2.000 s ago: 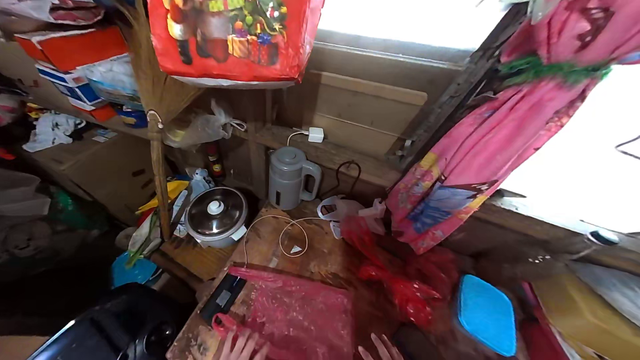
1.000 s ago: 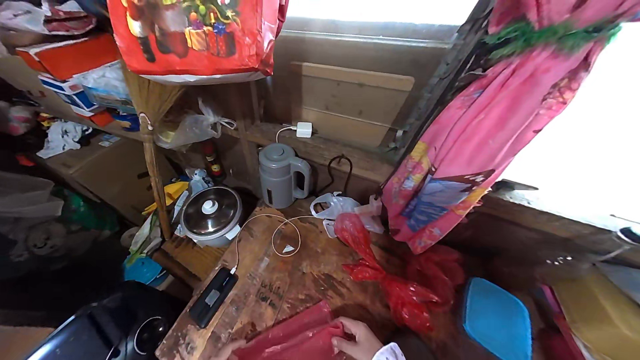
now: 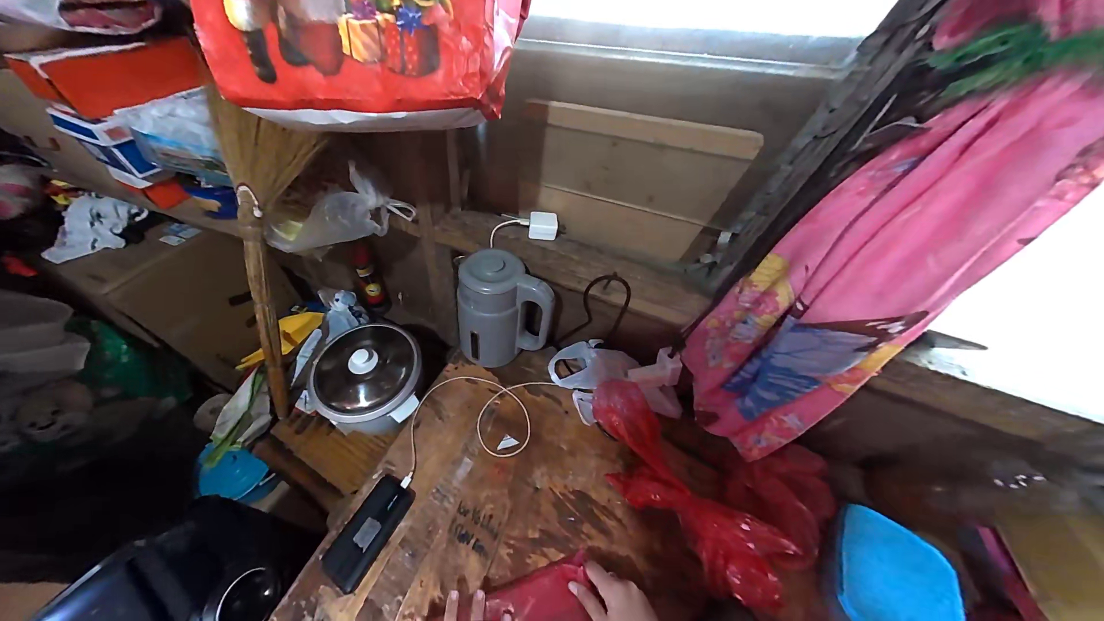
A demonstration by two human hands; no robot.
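A folded red cloth or plastic sheet (image 3: 539,595) lies at the bottom edge of the wooden table (image 3: 466,509). My right hand (image 3: 611,597) grips its right end, with the fingertips over its edge. Only the fingertips of my left hand (image 3: 466,605) show, on the sheet's left part; whether they grip it I cannot tell. A black phone or power bank (image 3: 368,533) with a white cable (image 3: 412,440) plugged in lies left of the hands. Red plastic bags (image 3: 716,526) are heaped to the right.
A gray electric kettle (image 3: 492,310) stands at the table's back, beside a white plastic bag (image 3: 595,366). A pot with a glass lid (image 3: 364,371) is at the left. A blue plastic container (image 3: 897,565) sits at the right, below a pink curtain (image 3: 862,285). A red bag (image 3: 371,60) hangs above.
The red sheet lay spread out two seconds ago, with both hands at its near edge. It is now folded into a narrower piece nearer the bottom edge, and more bare wood shows.
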